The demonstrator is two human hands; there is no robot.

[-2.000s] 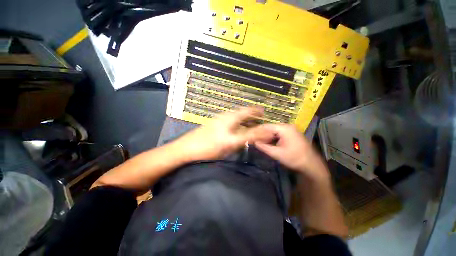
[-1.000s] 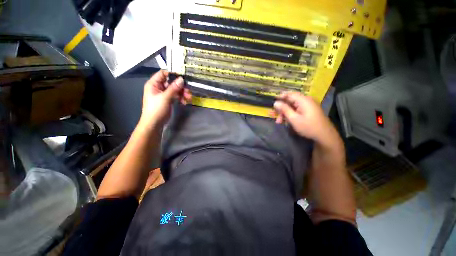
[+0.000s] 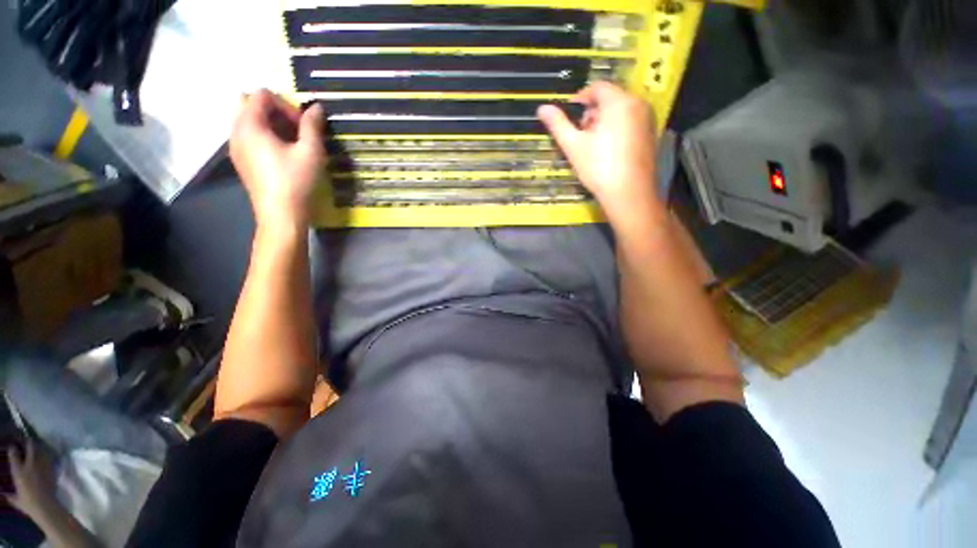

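The yellow fixture plate [image 3: 461,216] lies at the lap, its slots running left to right. Two black zippers with silvery centre lines lie in the two far slots. A third black zipper [image 3: 439,118] lies along the third slot, stretched between my hands. My left hand [image 3: 281,150] pinches its left end with thumb and fingers. My right hand [image 3: 600,139] is at its right end, thumb on the strip. The nearer slots show grey and silvery with no black strip. The zipper's ends are partly hidden by my fingers.
A tangled bundle of black zippers [image 3: 91,48] hangs over a pale surface [image 3: 177,96] at upper left. A grey box [image 3: 739,161] with a lit red switch stands at right, above a spare yellow plate [image 3: 814,321]. Cartons and another person's arm [image 3: 48,503] are at left.
The hands came apart from near the lap, stretching a zipper over the nearer slots, then moved it away from the body to the third slot. The plate now sits squarer and higher in view.
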